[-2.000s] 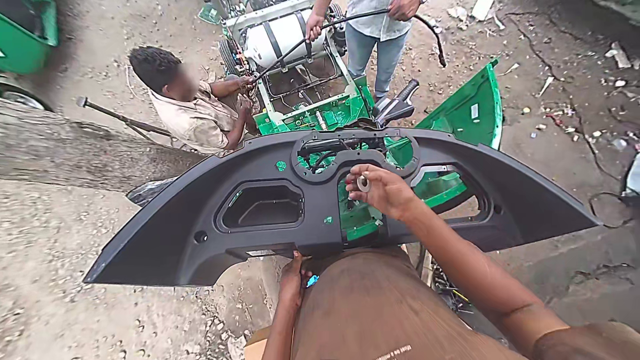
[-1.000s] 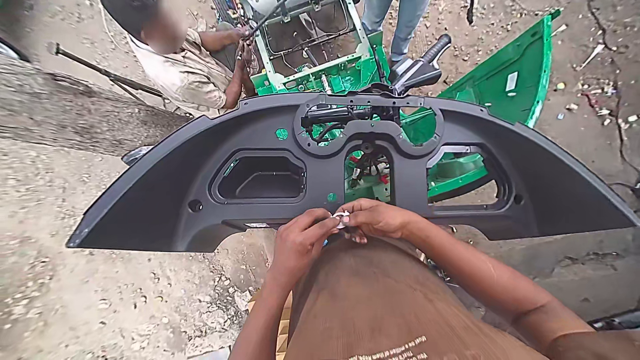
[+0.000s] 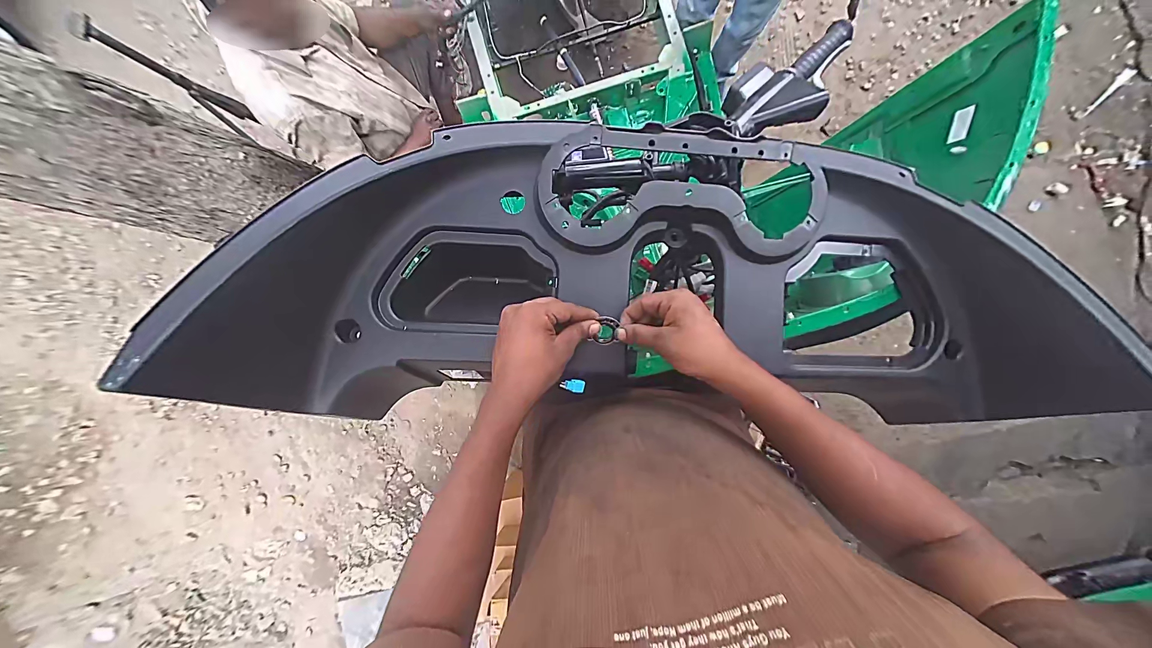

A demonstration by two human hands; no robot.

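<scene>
Between the fingertips of my left hand (image 3: pixel 538 346) and my right hand (image 3: pixel 679 333) is a small dark ring (image 3: pixel 607 330), pinched from both sides. Both hands are over the lower middle of a black plastic dashboard panel (image 3: pixel 432 198), which spans the view in front of my body. The panel has a round-lobed instrument opening at its top, a center slot and two side openings. Just below my left hand, a small blue connector (image 3: pixel 572 386) shows at the panel's lower edge.
Behind the panel stands a green vehicle frame (image 3: pixel 630 94) with a black handlebar grip (image 3: pixel 823 49). A co-worker in a light shirt (image 3: pixel 315 90) is at the upper left, near a tree trunk (image 3: pixel 135 148). A green body panel (image 3: pixel 963 99) lies at the upper right. Another person's jeans (image 3: pixel 742 27) show at the top.
My left hand has come up from the panel's lower edge to meet my right. Since a second ago, both hands have risen slightly over the panel and the ring shows between them. The view has moved closer.
</scene>
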